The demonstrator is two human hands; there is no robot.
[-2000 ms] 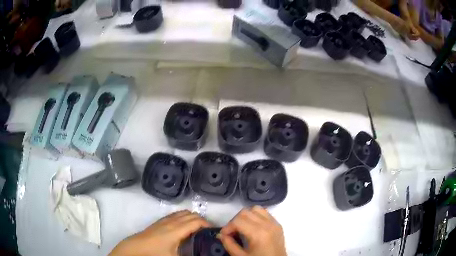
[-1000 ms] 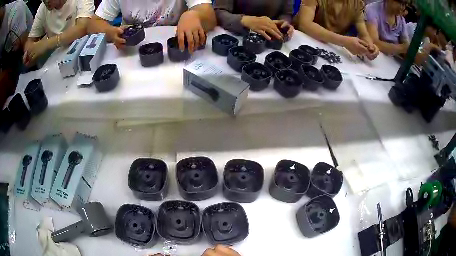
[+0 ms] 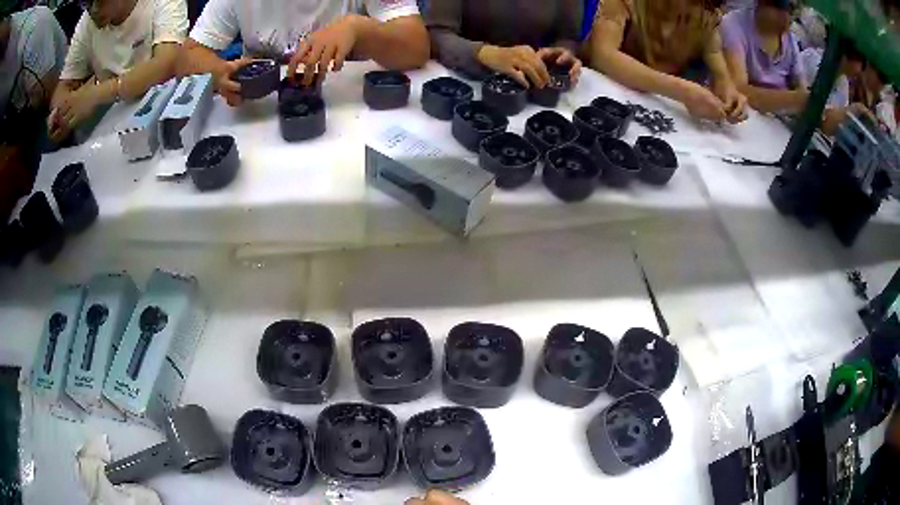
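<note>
Dark housings with a raised centre boss stand in two rows in front of me, such as one in the back row (image 3: 393, 363) and one in the front row (image 3: 357, 449). Three housings at the right, one of them nearest me (image 3: 632, 434), each have a small white part inside. Only a sliver of my right hand (image 3: 435, 498) shows at the bottom edge, below the front row; its fingers and anything in them are cut off. My left hand is out of the picture.
Teal boxes (image 3: 148, 345), a grey handheld device (image 3: 187, 441) and a white cloth (image 3: 99, 473) are at left. A green spool (image 3: 849, 388) and black tool parts (image 3: 775, 456) are at right. Another box (image 3: 429, 187), more housings (image 3: 572, 170) and seated people (image 3: 345, 39) are across the table.
The view has tilted up since the first frame, so my hands and the housing they held have dropped out below. Across the table, a person's hand has moved left to another housing.
</note>
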